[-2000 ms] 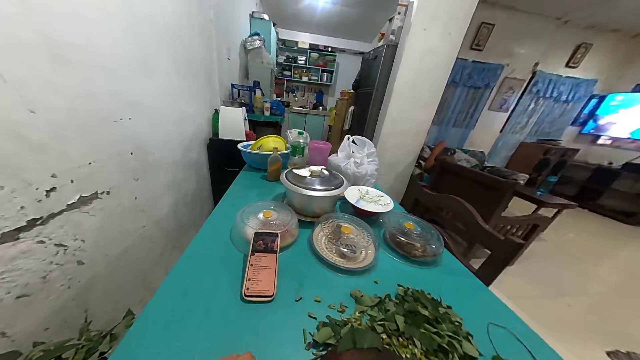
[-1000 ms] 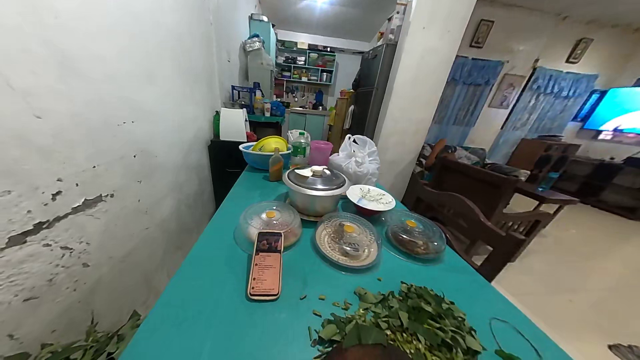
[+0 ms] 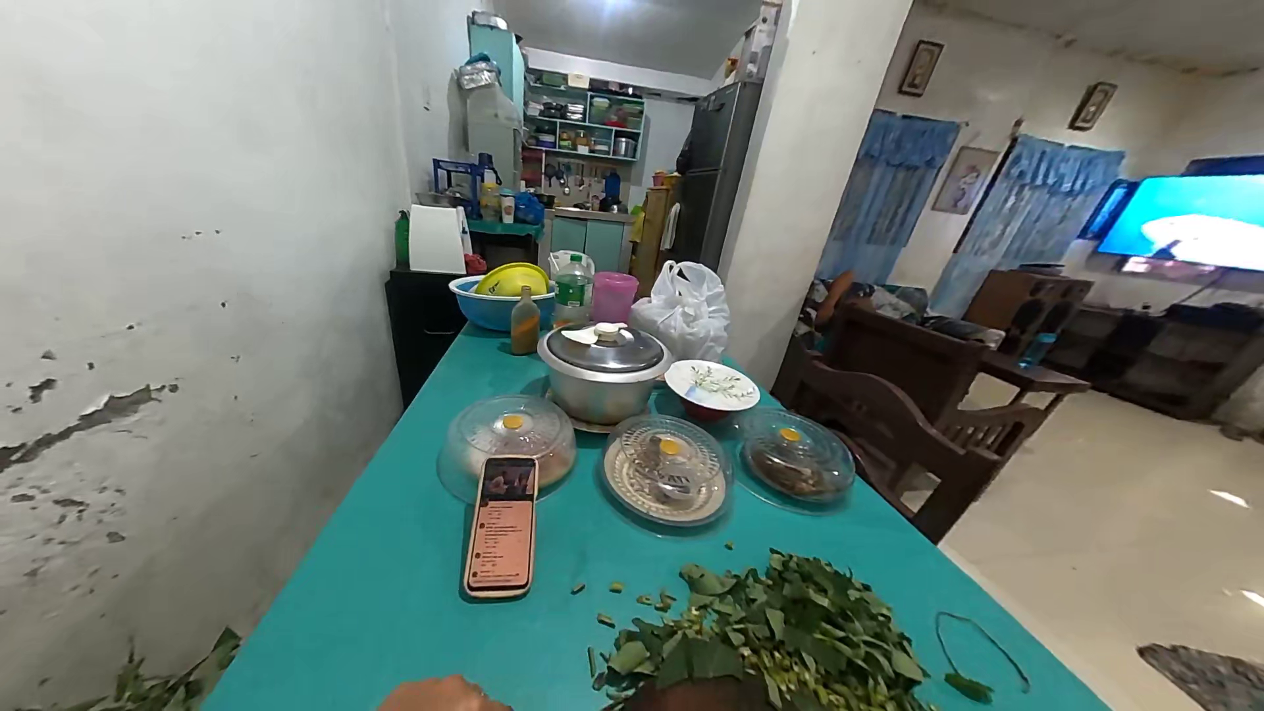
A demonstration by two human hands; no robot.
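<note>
At the bottom edge, only the top of my left hand (image 3: 442, 693) shows over the teal table, left of a heap of cut green leaves and stems (image 3: 790, 632). Its fingers are mostly cut off by the frame. A dark brown rounded shape (image 3: 699, 695) lies low against the heap; whether it is my right hand is unclear. Small stem pieces (image 3: 605, 620) are scattered on the heap's left. Beyond my left hand, a smartphone (image 3: 501, 533) leans on a clear domed cover (image 3: 513, 427). A thin stem with a leaf (image 3: 968, 686) lies at the right.
Two more covered plates (image 3: 668, 474) (image 3: 796, 464), a lidded metal pot (image 3: 604, 380), a floral plate (image 3: 713, 385), bottles (image 3: 524, 321), basins (image 3: 489, 308) and a white plastic bag (image 3: 686, 311) stand farther back. Wooden seating (image 3: 899, 425) adjoins the right side; leafy stems (image 3: 178, 676) are at lower left.
My left hand shows at the bottom edge, where one second ago it was out of view; two seconds ago a sliver of it showed there.
</note>
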